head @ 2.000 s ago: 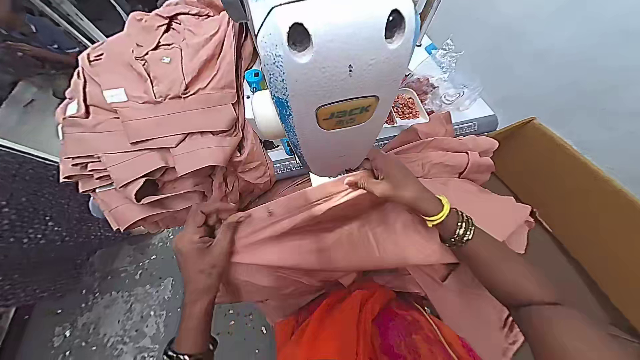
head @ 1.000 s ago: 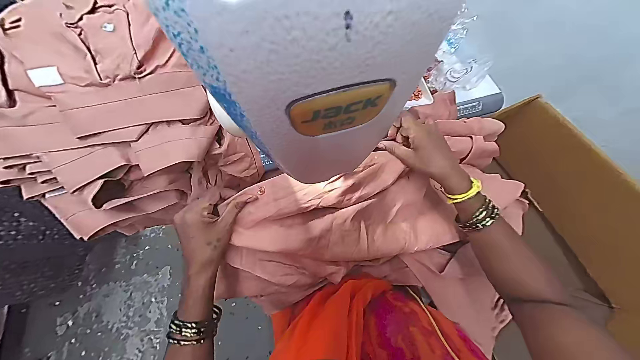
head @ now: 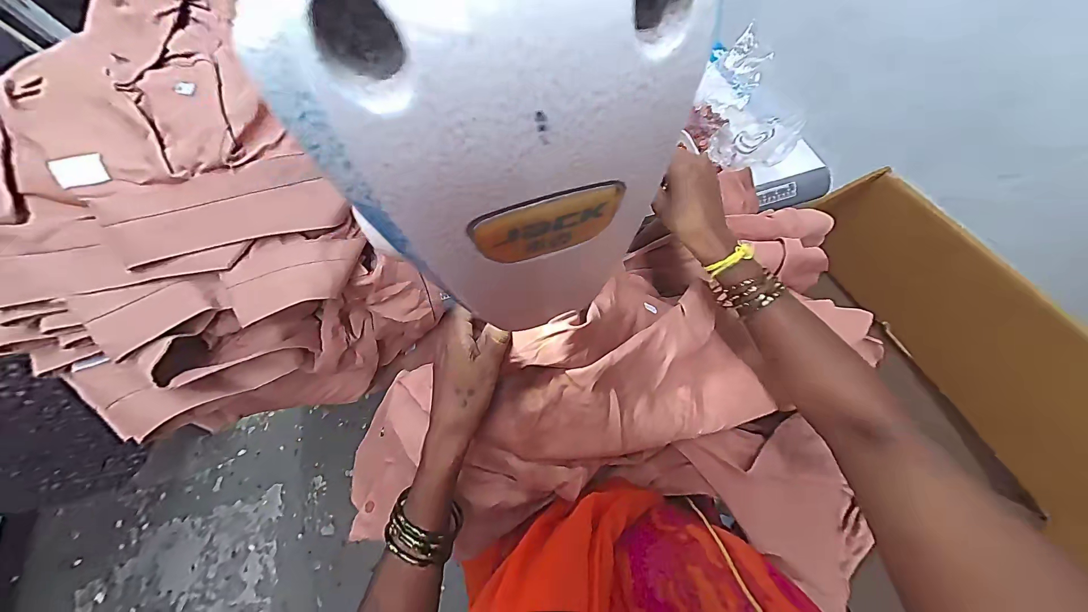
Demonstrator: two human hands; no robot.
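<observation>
The white head of a Jack sewing machine (head: 510, 144) fills the upper middle and hides its needle area. Below it, a salmon-pink cloth garment (head: 612, 391) spreads in folds across the lap. My left hand (head: 467, 353) grips the garment's upper left part, close under the machine head, its fingertips partly hidden. My right hand (head: 688, 200) is at the right side of the head, by the small parts; its fingers are bent and mostly hidden, so whether it holds anything cannot be told. A small pale button (head: 650, 308) shows on the cloth.
A pile of folded pink garments (head: 195, 297) stands at the left. Behind my right hand are reddish small parts (head: 704, 127), clear plastic bags (head: 752, 140) and a white-and-grey machine base (head: 790, 178). A tan box wall (head: 952, 340) runs along the right, beside a grey wall.
My left hand has moved right along the garment, closer beneath the machine head. My right hand has left the cloth's upper edge and reached up beside the head. The view has shifted.
</observation>
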